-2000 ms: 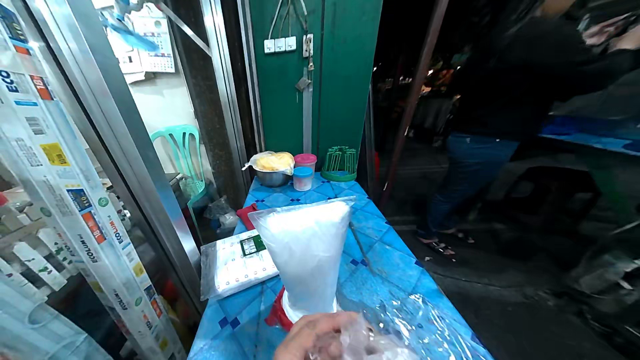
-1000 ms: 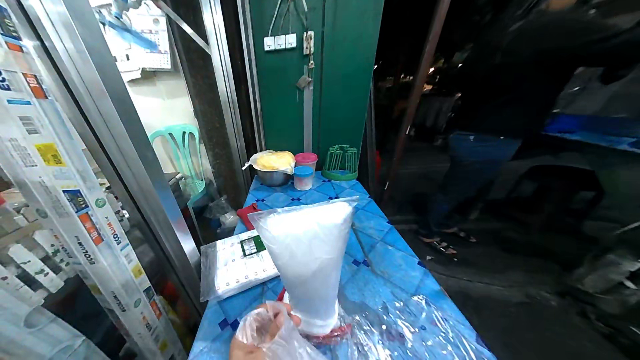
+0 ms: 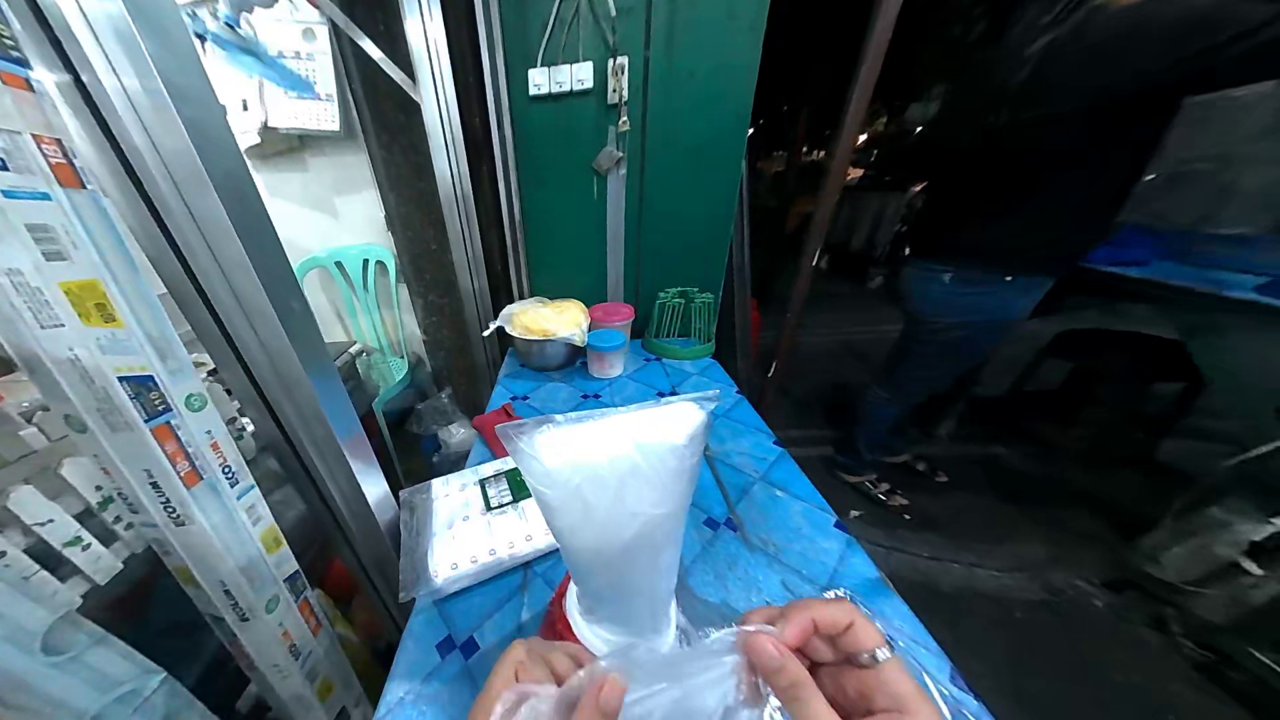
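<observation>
At the bottom of the view, my left hand (image 3: 548,682) and my right hand (image 3: 835,660) both grip a thin clear plastic bag (image 3: 680,675) stretched between them. A ring is on a finger of the right hand. Just beyond them, an upright clear plastic bag (image 3: 625,500) with whitish contents flares wide at its top and rests in a white round holder (image 3: 610,625), with red material at its left. Left of it lies a flat white pack in clear plastic (image 3: 475,530) with a green label. More clear film lies by my right hand.
A metal bowl with a yellow-filled bag (image 3: 548,350), lidded tubs (image 3: 607,355) and a green wire rack (image 3: 682,325) stand at the far end of the blue tablecloth (image 3: 780,520). A metal frame (image 3: 290,330) borders the left. A person (image 3: 960,300) stands at the right.
My right hand has come into view and grips the thin bag with the left. The standing person's arms have shifted; the upright bag stays in place.
</observation>
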